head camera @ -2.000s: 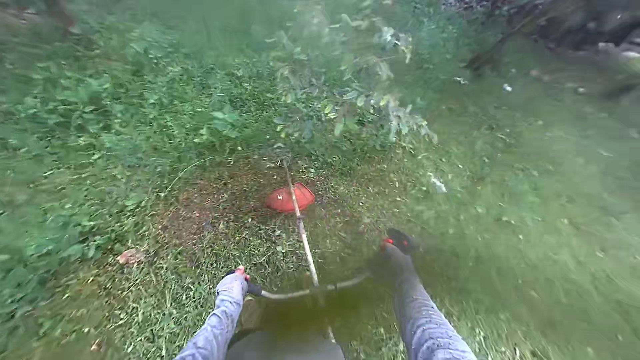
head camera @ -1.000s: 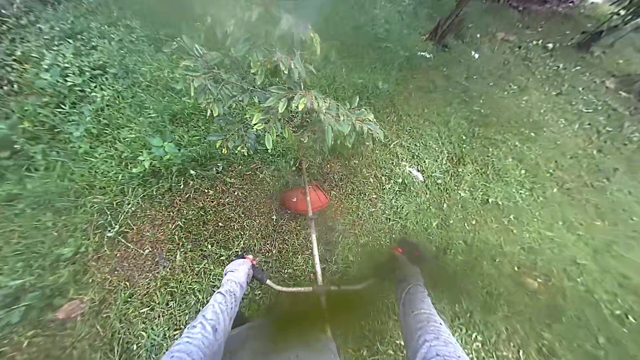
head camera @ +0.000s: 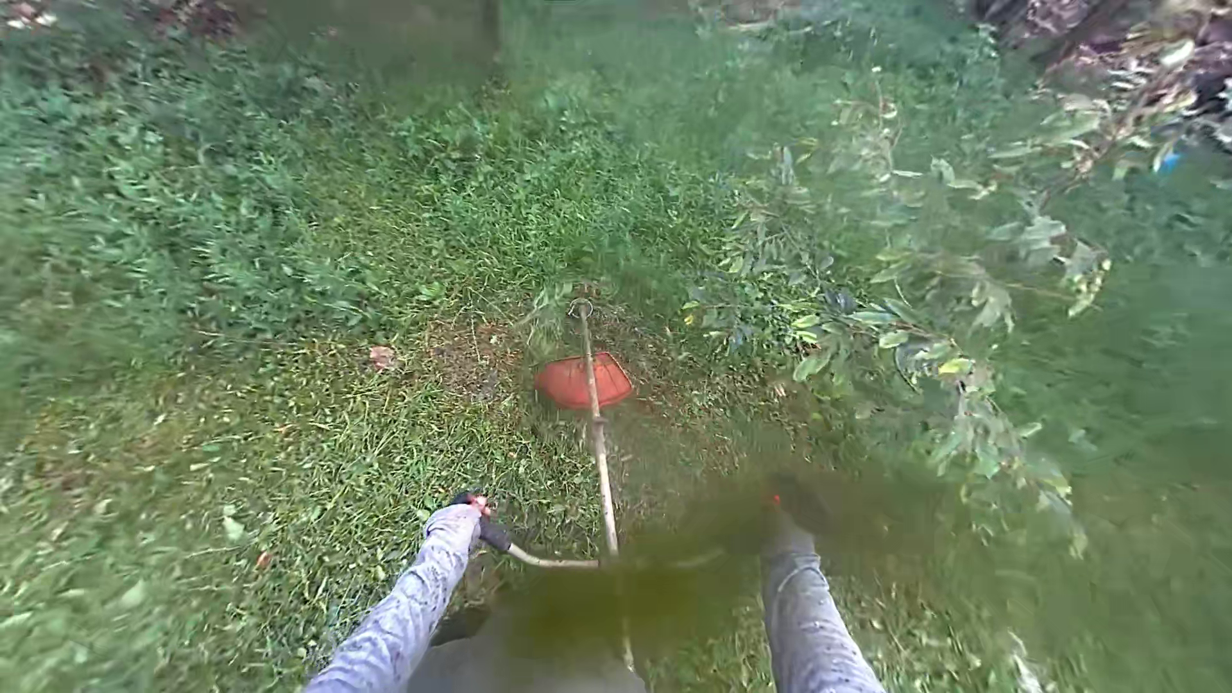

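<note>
My left hand (head camera: 474, 504) is closed on the dark left grip of a brush cutter's handlebar (head camera: 553, 561). At the bar's right end, my right hand (head camera: 791, 525) is on the other grip, partly hidden by a dark smear over the view; a small red spot shows there. The pale shaft (head camera: 603, 472) runs forward between both hands. An orange-red guard (head camera: 583, 381) sits low on it, just above the ground. Beyond the guard, the cutting head (head camera: 581, 307) is down among grass and cut bits.
A leafy sapling (head camera: 895, 327) leans in from the right, close to the cutting head. Taller weeds (head camera: 221, 212) stand ahead and to the left. Short grass (head camera: 318, 481) lies at the left front. A brown dry leaf (head camera: 383, 358) rests left of the guard. Debris lies at the upper right.
The view has turned left, so the sapling, ahead of the cutter a second ago, now stands to its right. The cutting head is now by the taller weeds. Both hands keep their places on the handlebar.
</note>
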